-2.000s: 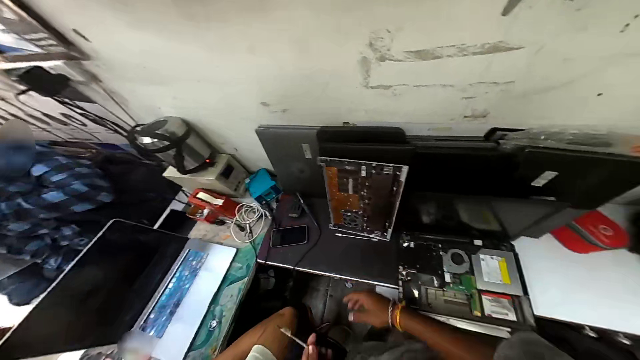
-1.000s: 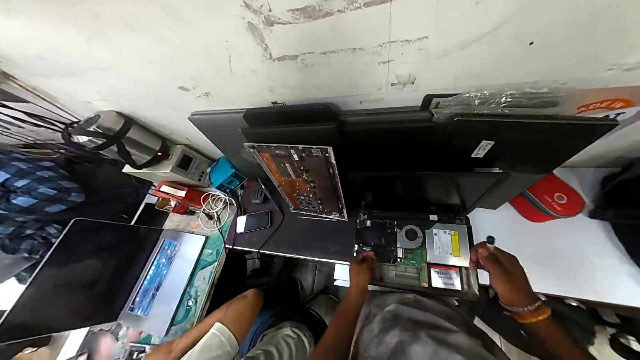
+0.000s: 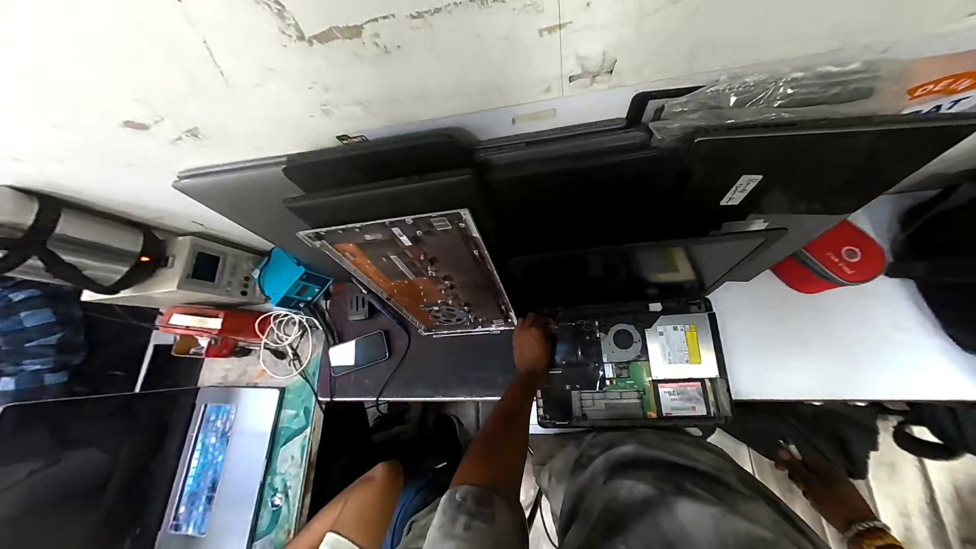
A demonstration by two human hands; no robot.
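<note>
An opened laptop base (image 3: pixel 633 366) lies on the table, showing its fan, green circuit board, optical drive and a storage drive; its dark screen (image 3: pixel 640 263) stands behind it. My left hand (image 3: pixel 534 343) touches or is close to the base's upper left edge; its fingertips are hard to make out. My right hand (image 3: pixel 814 476) hangs low beyond the table's front edge, right of the laptop, with a small pale object (image 3: pixel 791 450) at its fingers. Left of the laptop, a removed laptop cover (image 3: pixel 419 274) leans with its inner side out.
Dark laptop lids or screens (image 3: pixel 579 191) lean along the wall. A red cap (image 3: pixel 835 259) lies at right. Left are a phone (image 3: pixel 358 352), white cable (image 3: pixel 286 343), blue device (image 3: pixel 291 278), bench instrument (image 3: pixel 206 267) and another open laptop (image 3: pixel 229 465). Another person's blue checked sleeve shows far left.
My left hand has moved from the laptop base's front part to its upper left edge. My right hand has left the base's right side and dropped below the table edge.
</note>
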